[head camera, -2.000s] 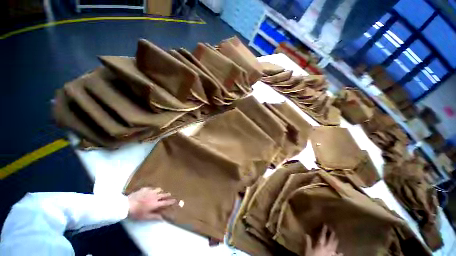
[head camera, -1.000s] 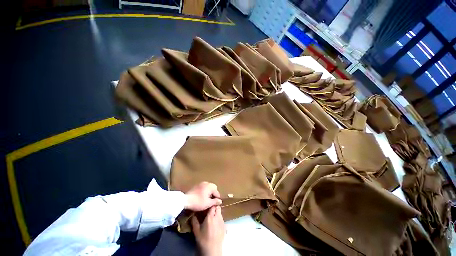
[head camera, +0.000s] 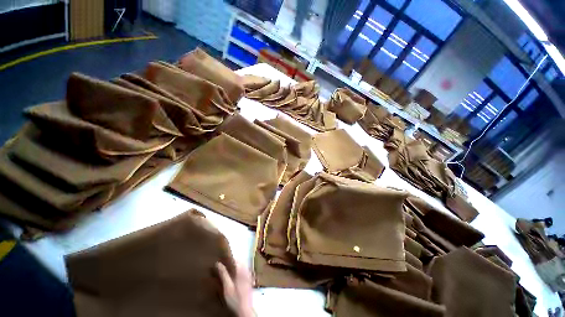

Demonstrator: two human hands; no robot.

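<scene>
A brown bag piece [head camera: 148, 269] is close in front of me at the lower left, over the white table's near edge. Its top edge shows and its bottom is cut off by the picture's edge. My right hand [head camera: 237, 288] is at its right edge, with a finger or thumb on the near face; the hand is slightly blurred and the piece hides part of it. My left hand is not in view. Another brown bag piece [head camera: 226, 170] with a small pale dot lies just beyond.
A fanned stack [head camera: 350, 220] of brown pieces lies to the right, its top piece with a pale dot. A tall fanned row [head camera: 118, 124] stands at the left. More brown piles [head camera: 421, 164] run along the white table [head camera: 245, 238]. Shelves and windows are behind.
The view has turned to the right. Both hands were together at the piece's hemmed edge; now my left hand is out of view and the piece is nearer, its hemmed edge no longer showing.
</scene>
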